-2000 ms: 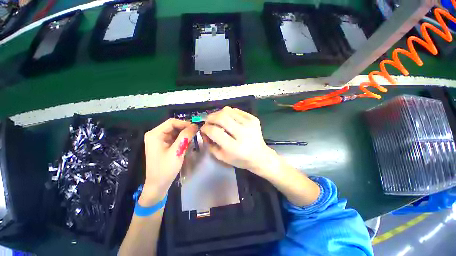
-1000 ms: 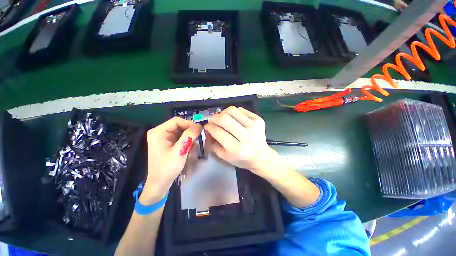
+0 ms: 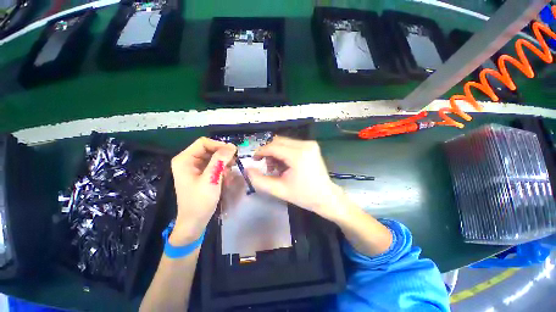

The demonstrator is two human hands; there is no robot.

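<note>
An open tablet unit lies in a black foam tray in front of me, with a large silver rectangle and a circuit board with a green patch at its top end. My left hand holds a small dark flex-cable part by its upper end between thumb and fingertips, over the top of the silver rectangle. My right hand is just right of the part, fingers bent and slightly blurred; whether its fingertips touch the part or hold anything is unclear.
A parts bin heaped with shiny strips is at left. Right of the tray lie a dark pen-like tool, an orange tool on a coiled hose, and stacked clear trays. More tablets sit behind the white rail.
My right hand's fingers have shifted away from the left fingertips and spread a little. The flex part is now slanted, its lower end further right. The tablets behind the rail have shifted slightly left.
</note>
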